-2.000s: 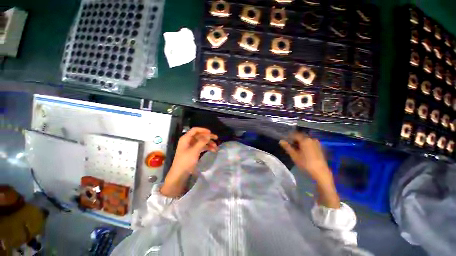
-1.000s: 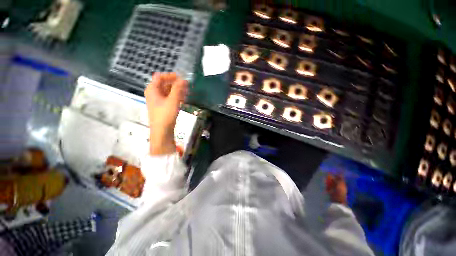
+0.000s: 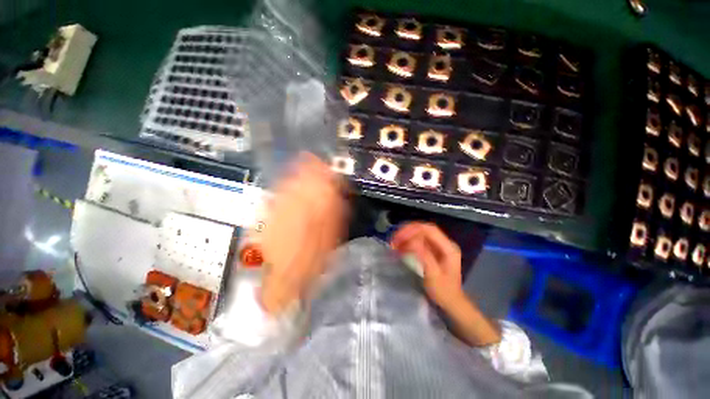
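Observation:
My left hand is bare and blurred, in front of my chest at the bench edge. A clear-grey strip extends up from its fingers, blurred, over the carrier sheet's right side and the white wipe. My right hand is bare, in front of my chest, with its fingers curled. A small pale patch shows at its fingers; I cannot tell if it is a held part. The carrier sheet with rows of dark circles lies on the green bench. The black blister tray holds bright housings at left and dark outlines at right.
The white machine base is at left with an orange-brown nest and a red emergency stop. A second tray is at right. A blue stool and a person's grey sleeve are at lower right.
My left hand has moved from the carrier sheet back towards my chest, with the clear strip now at its fingers. My right hand has moved left and up, from beside the stool to my chest.

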